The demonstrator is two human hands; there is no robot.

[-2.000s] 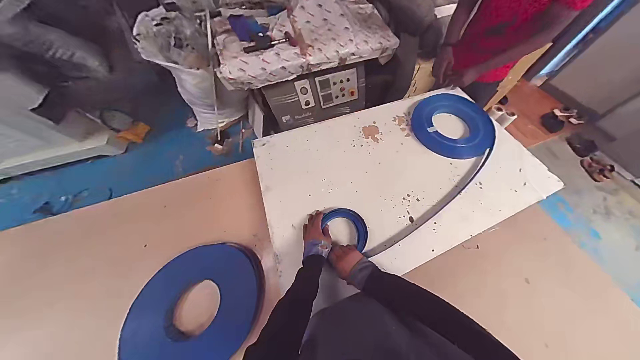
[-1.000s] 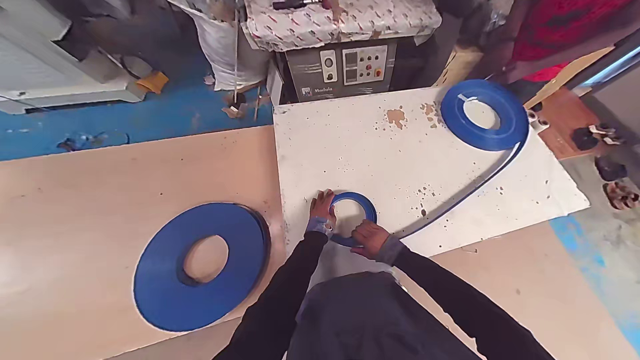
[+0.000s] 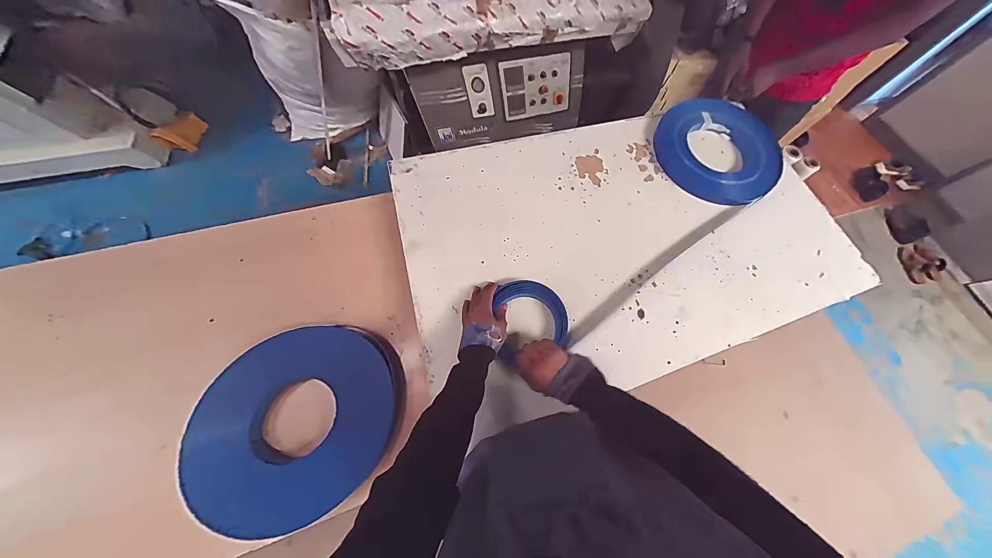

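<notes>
A small coil of blue band [image 3: 549, 298] lies on the white board [image 3: 504, 209] in front of me. My left hand [image 3: 482, 310] grips its left side, the thumb at the inner edge. At the coil's lower edge, my right hand [image 3: 541, 363] has its fingers closed on the band. A strip runs from near my right hand up to a larger blue roll [image 3: 666, 151] at the board's far right corner. A wide, flat blue roll [image 3: 225, 434] rests on the tan tabletop to the left, touched by neither hand.
Beyond the board stands a grey machine with a control panel [image 3: 536, 85], its top covered in printed wrap. A white sack [image 3: 302, 70] is left of it. At the upper right is a person in red [image 3: 814, 54]; footwear [image 3: 921, 262] lies on the floor at right.
Both hands have stayed at the small coil, the right one shifting along its lower edge. The strip between the coil and the far roll has straightened from a curve.
</notes>
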